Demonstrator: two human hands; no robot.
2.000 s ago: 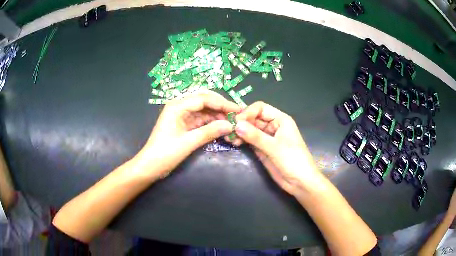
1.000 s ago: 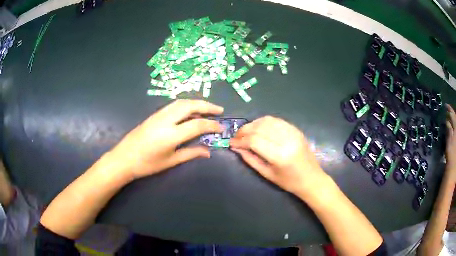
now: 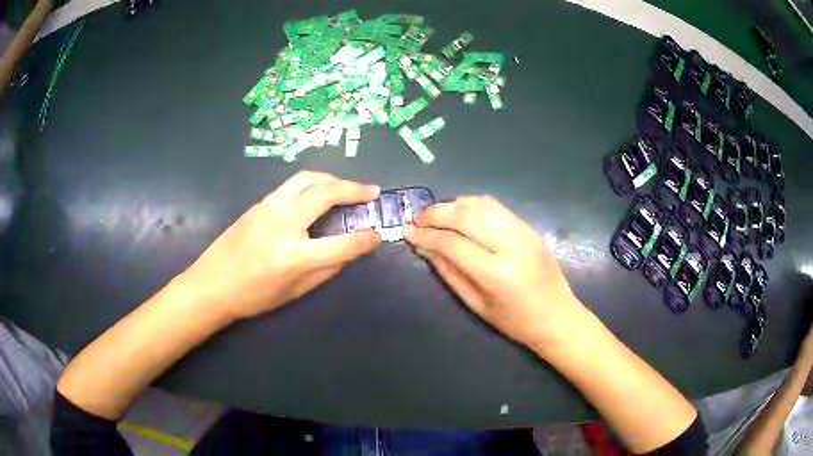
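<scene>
A black plastic housing (image 3: 390,207) with silvery details lies on the dark table in front of me. A small green circuit board (image 3: 390,235) shows at its near edge, between my fingertips. My left hand (image 3: 267,240) grips the left part of the housing, fingers on the far side and thumb on the near side. My right hand (image 3: 486,258) has thumb and fingers closed at the board and the housing's right near edge; its fingertips partly cover the board's right end. A heap of loose circuit boards (image 3: 330,85) lies beyond my hands.
Rows of housings with green boards (image 3: 704,209) lie at the right. A thin green wire (image 3: 59,76) lies at the far left. A white strip (image 3: 713,67) runs along the table's far edge. Another person's arm (image 3: 789,401) is at the right edge, another at the upper left.
The board, first held up between both hands, is now down at the housing's near edge. My left hand has closed around the housing. The view has shifted, so the heap sits higher in it.
</scene>
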